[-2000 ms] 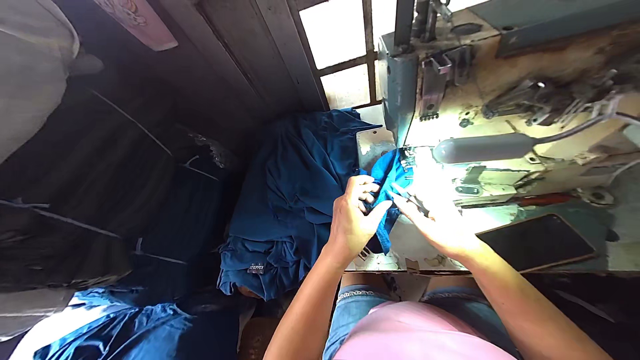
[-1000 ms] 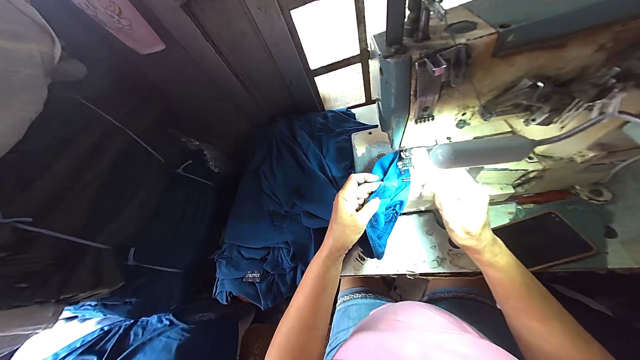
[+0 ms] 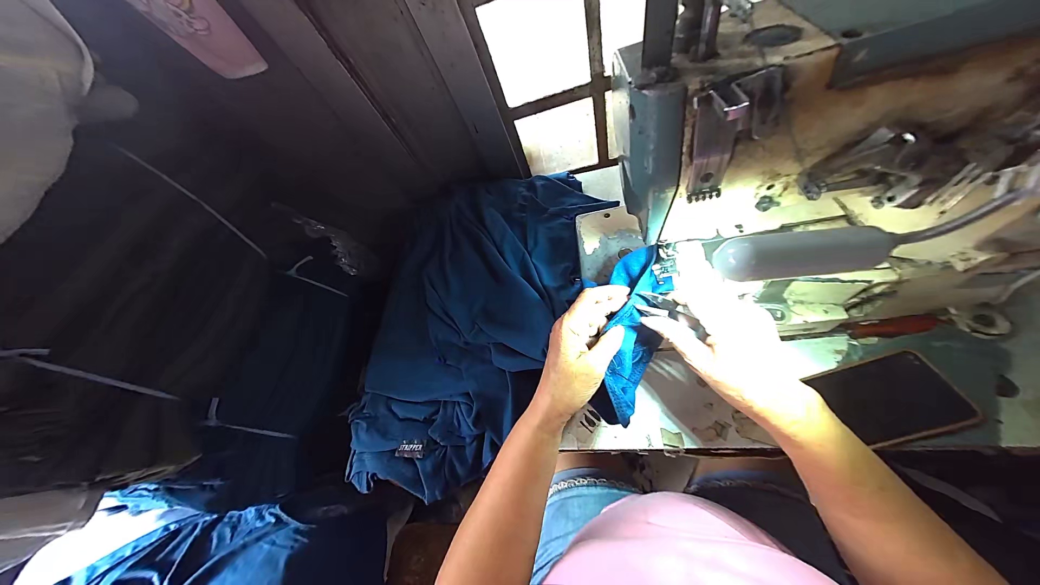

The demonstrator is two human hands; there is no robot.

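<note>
Blue fabric (image 3: pixel 630 366) lies bunched under the presser foot area (image 3: pixel 665 264) of an industrial sewing machine (image 3: pixel 812 106). My left hand (image 3: pixel 585 345) grips its left edge between thumb and fingers. In my right hand (image 3: pixel 723 341) are small metal thread snips (image 3: pixel 670 307), their tips at the fabric close to the foot. Strong light washes out much of that hand. A heap of dark blue fabric (image 3: pixel 479 301), with a label near its lower end, rests just left of my left hand.
A grey lamp (image 3: pixel 804 253) juts over the work area. To the right lie a red-handled tool (image 3: pixel 894 327) and a phone (image 3: pixel 894 398). Tied dark bundles (image 3: pixel 162 325) fill the left side; a window grille (image 3: pixel 556 106) stands behind the machine.
My right hand, away to the right of the fabric one second ago, is back at it with the snips showing. My left hand stays on the blue fabric.
</note>
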